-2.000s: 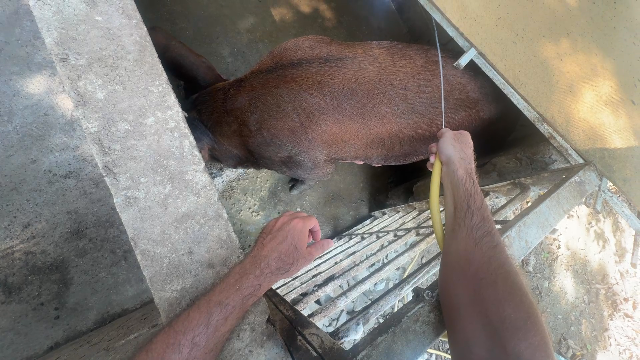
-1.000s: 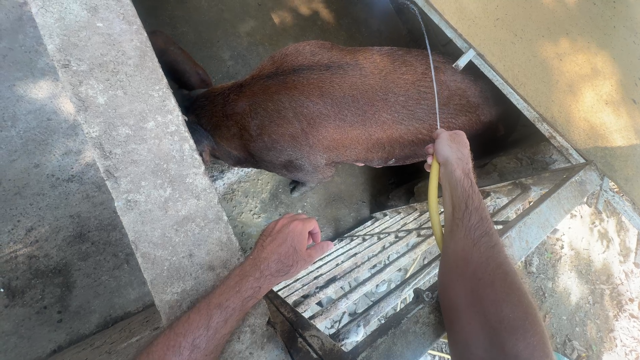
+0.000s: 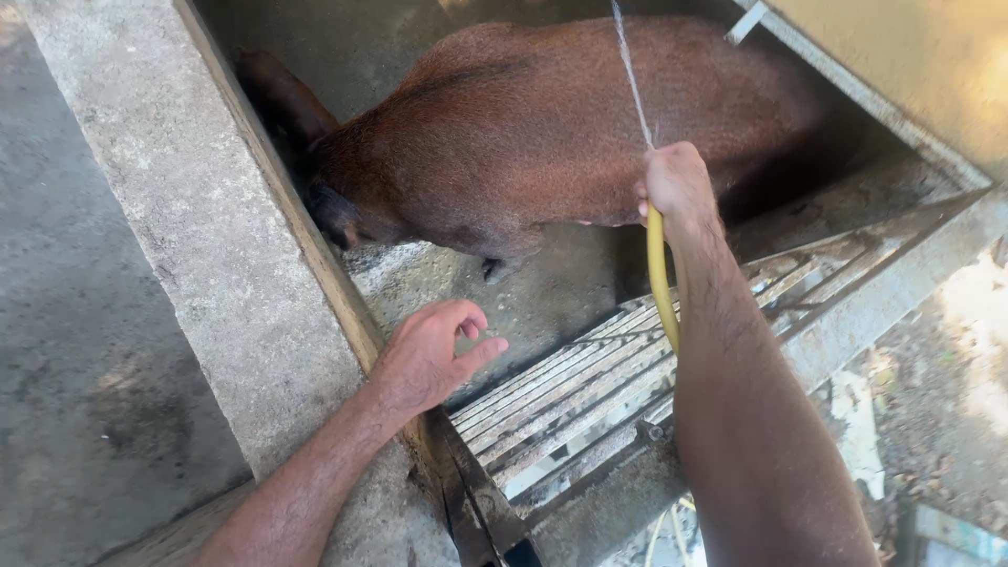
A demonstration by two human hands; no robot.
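Observation:
My right hand [image 3: 676, 185] is closed around a yellow hose [image 3: 660, 276], and a stream of water [image 3: 628, 67] leaves it toward the top of the view. Below and beyond it a large brown pig [image 3: 512, 134] lies on its side or belly on the wet pen floor, its head against the concrete wall at left. My left hand [image 3: 437, 354] holds nothing, its fingers apart and slightly curled, over the corner where the wall meets the gate. The hose's lower part passes behind my right forearm.
A thick concrete wall [image 3: 220, 213] runs along the left. The rusty metal gate with bars [image 3: 567, 409] closes the near side. A metal-edged yellowish surface [image 3: 929, 63] borders the upper right. Another reddish-brown animal part [image 3: 283, 98] shows behind the pig's head. Dry ground lies at lower right.
The water stream has swung from nearly upright to a leftward slant. My left hand has lifted a little, with its fingers curling. The view has shifted slightly.

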